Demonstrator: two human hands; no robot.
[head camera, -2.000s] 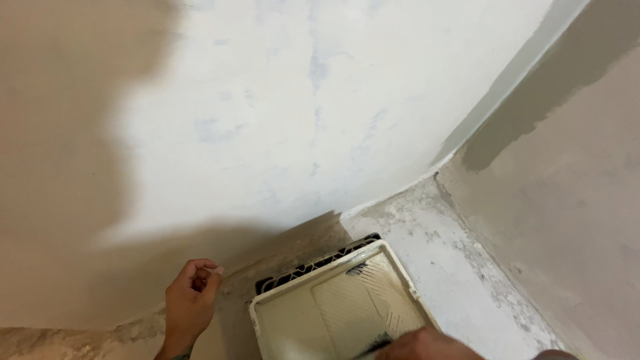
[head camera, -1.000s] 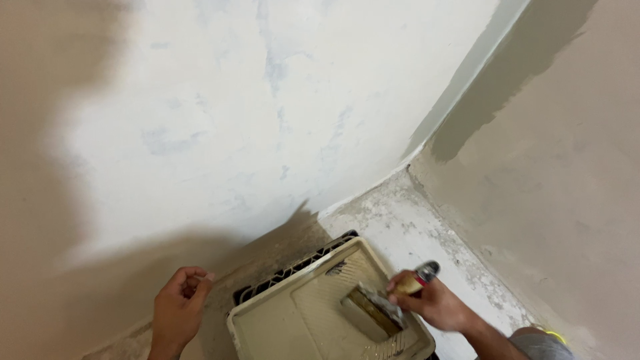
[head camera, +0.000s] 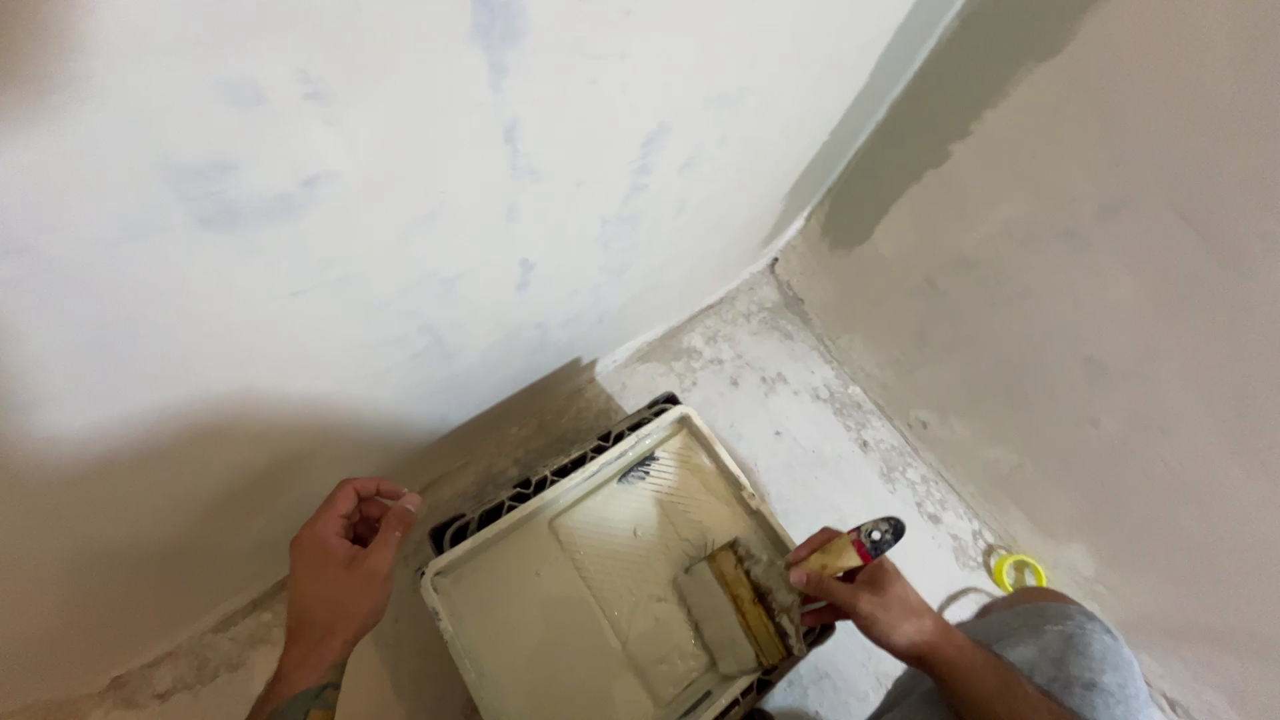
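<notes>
A wide paint brush (head camera: 745, 610) with a wooden handle and dark tip is gripped in my right hand (head camera: 865, 600). Its paint-coated bristles lie over the ribbed part of a paint tray (head camera: 520, 625) that holds pale beige-grey paint. To the left of the tray, my left hand (head camera: 350, 560) is raised with its fingers curled and the thumb near the index finger. Something small and pale may be at those fingertips; I cannot tell what it is. The tray rests on a black plastic crate (head camera: 545, 480).
A white wall (head camera: 400, 200) meets a beige wall (head camera: 1100, 300) at a corner, with a grey-green painted strip (head camera: 900, 160) along it. Beneath is a rough, stained floor (head camera: 780, 400). A yellow ring-shaped object (head camera: 1020, 572) lies by my knee in grey cloth (head camera: 1040, 650).
The brush, mostly out of view two seconds ago, now shows over the tray's ribbed part in my right hand. My left hand stays beside the tray. The view has shifted.
</notes>
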